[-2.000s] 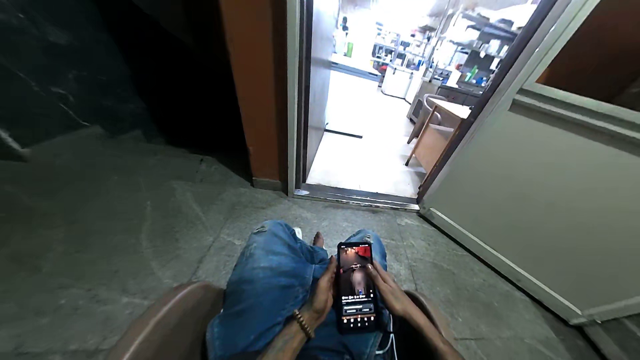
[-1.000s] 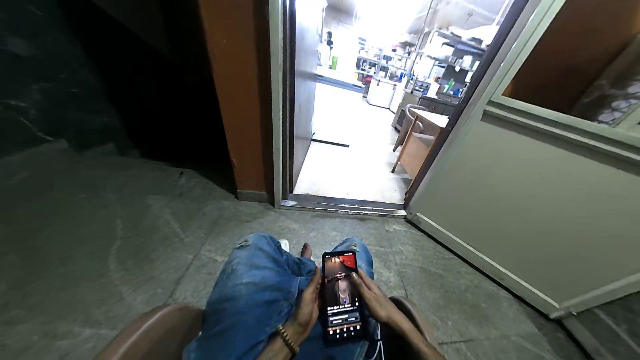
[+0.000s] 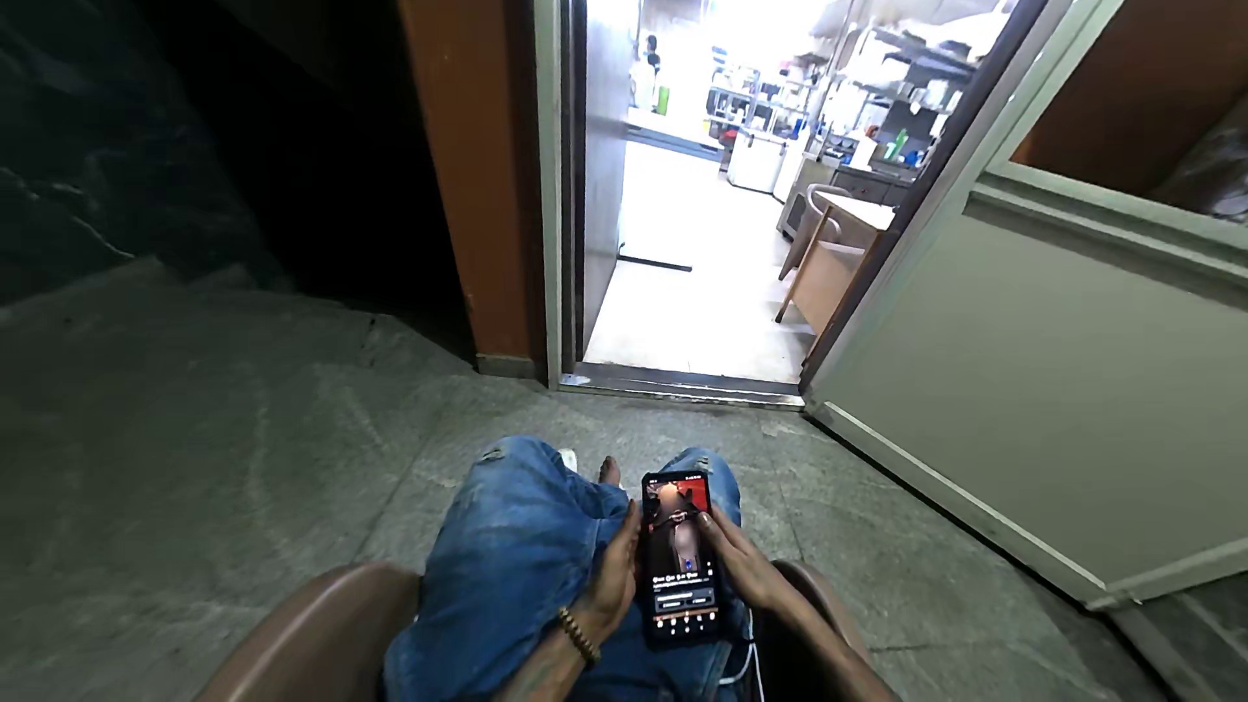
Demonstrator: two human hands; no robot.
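Note:
A lit smartphone (image 3: 680, 561) rests upright between both hands above my lap. My left hand (image 3: 616, 570) holds its left edge, with a beaded bracelet (image 3: 578, 636) on that wrist. Against the right edge lies my right hand (image 3: 743, 564), its thumb at the side of the screen. The screen shows a picture with writing below it. A white cable (image 3: 746, 663) hangs by the lower right of the phone. Under the hands are blue jeans (image 3: 517, 546) on my crossed or bent legs.
Brown chair arms (image 3: 322, 634) flank me. Ahead, a metal door sill (image 3: 682, 386) crosses an open doorway into a bright room with a wooden table (image 3: 829, 278), a chair and shelves. A pale panel (image 3: 1053, 390) stands at right, an orange-brown pillar (image 3: 478, 195) and dark opening at left.
The picture on the phone screen looks nearly the same as a second ago. Both hands stay at the phone's sides; the view has shifted slightly.

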